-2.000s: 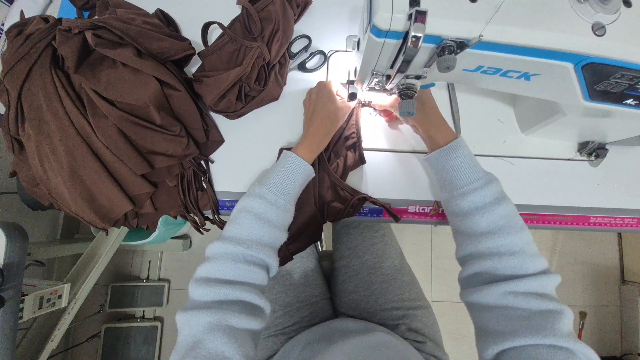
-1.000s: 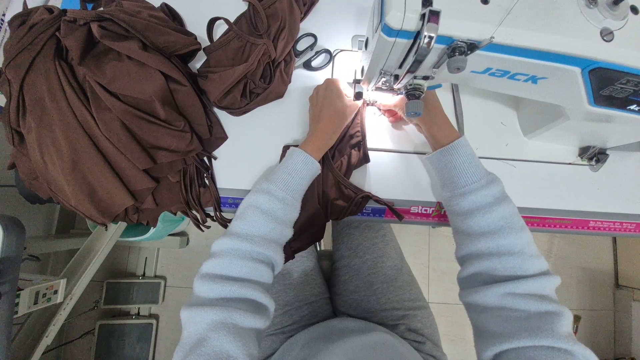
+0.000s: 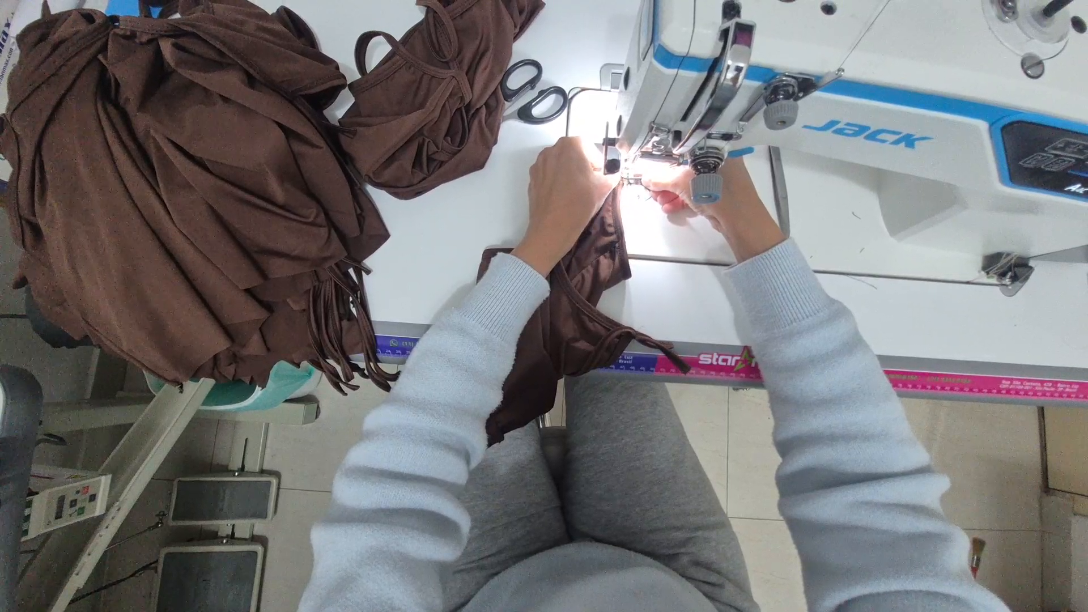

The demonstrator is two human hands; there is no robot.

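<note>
A brown fabric garment [image 3: 552, 331] with thin straps runs from under the needle area of a white and blue Jack sewing machine [image 3: 850, 119] down over the table's front edge. My left hand [image 3: 565, 191] lies at the garment's upper end, just left of the lit presser foot [image 3: 633, 174], its fingers closed on the fabric. To the right of the foot, my right hand [image 3: 722, 200] reaches in behind the machine's head, fingertips close together near the needle. The machine's parts and the glare of the lamp partly cover it, so what it holds cannot be made out.
A large heap of brown fabric [image 3: 170, 195] hangs over the table's left edge. Beside it lie another brown garment [image 3: 433, 102] and scissors with black handles [image 3: 540, 98]. A printed measuring tape [image 3: 935, 381] runs along the front edge. Two pedals [image 3: 223, 499] stand on the floor at left.
</note>
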